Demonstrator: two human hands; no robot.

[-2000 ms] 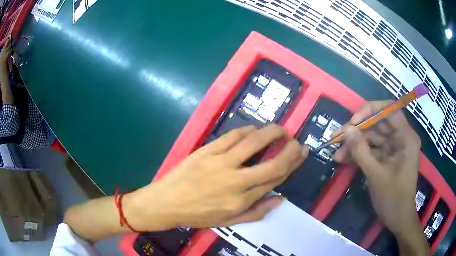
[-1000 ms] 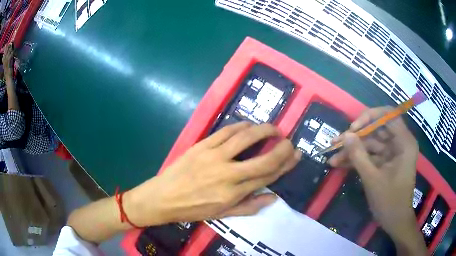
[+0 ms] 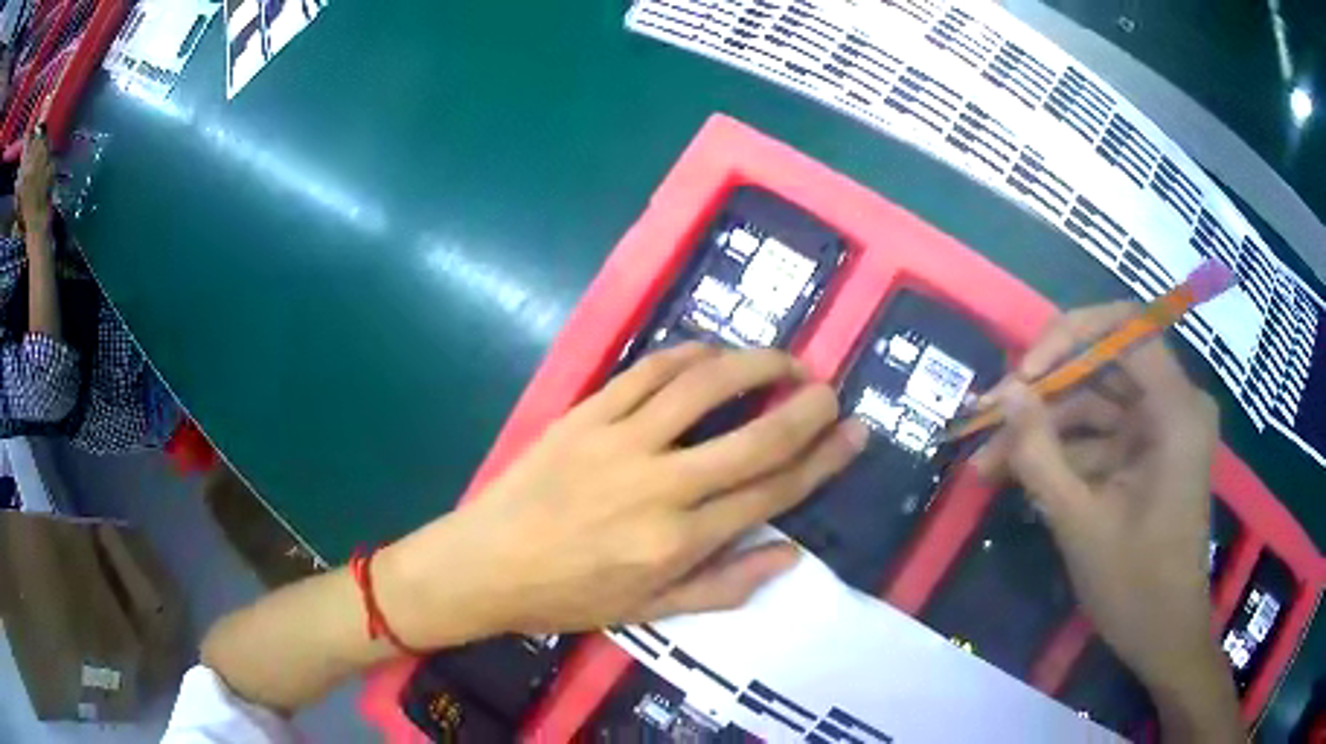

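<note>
A red-pink foam tray holds several open-backed black phones. My right hand holds an orange tweezers or pick like a pencil. Its thin tip is at the silver parts of the second phone in the upper row. My left hand lies over the first phone and the tray wall, fingertips at the second phone's left edge. A white backing sheet with black bars lies across the tray, its upper left end under my left hand. Whether my left hand grips it is hidden.
Fanned white sheets with black bars lie beyond the tray on the green bench. Other die-cut sheets lie at the far left. Another person's arm is at the left edge. Cardboard boxes stand on the floor.
The tool tip has shifted slightly toward the second phone's right edge. My left hand stays over the tray with small finger shifts. The other person's arm has moved a little.
</note>
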